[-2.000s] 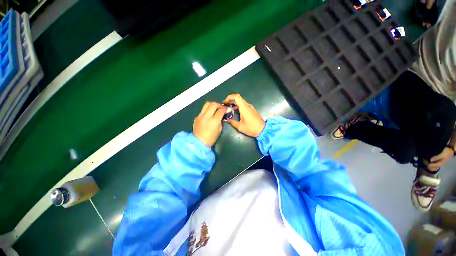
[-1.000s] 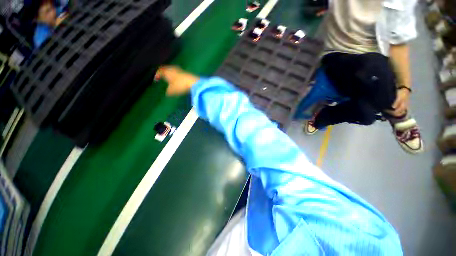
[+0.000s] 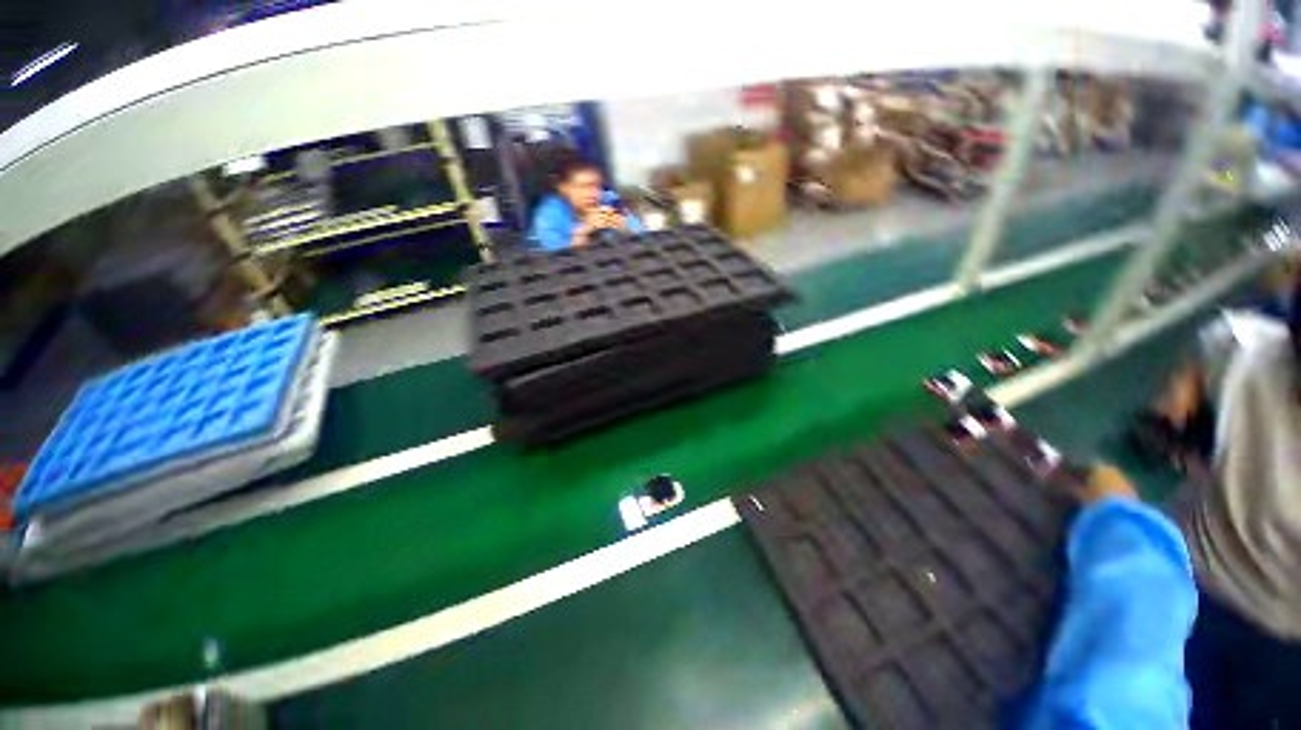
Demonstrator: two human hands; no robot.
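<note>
The black foam tray (image 3: 913, 571) with square pockets lies at the belt's near edge. A few small dark modules with white pieces (image 3: 985, 419) sit at its far edge. One dark module with a white tab (image 3: 655, 499) lies alone on the green conveyor belt (image 3: 571, 492). My right hand (image 3: 1107, 485) is small and blurred at the tray's far right corner, close to a module (image 3: 1043, 454). My fingers are unclear, and I cannot tell whether they hold anything. My left hand is out of the picture.
Stacked black trays (image 3: 628, 321) stand across the belt, with a blue tray stack (image 3: 171, 407) to their left. More modules (image 3: 999, 361) lie on the belt at right. A person in blue (image 3: 578, 207) sits beyond; another person (image 3: 1256, 471) is at the right edge. A white beam crosses above.
The view has lifted and swung left. My right hand has gone from above the belt to the tray's far right corner. My left hand, seen two seconds ago, is out of view.
</note>
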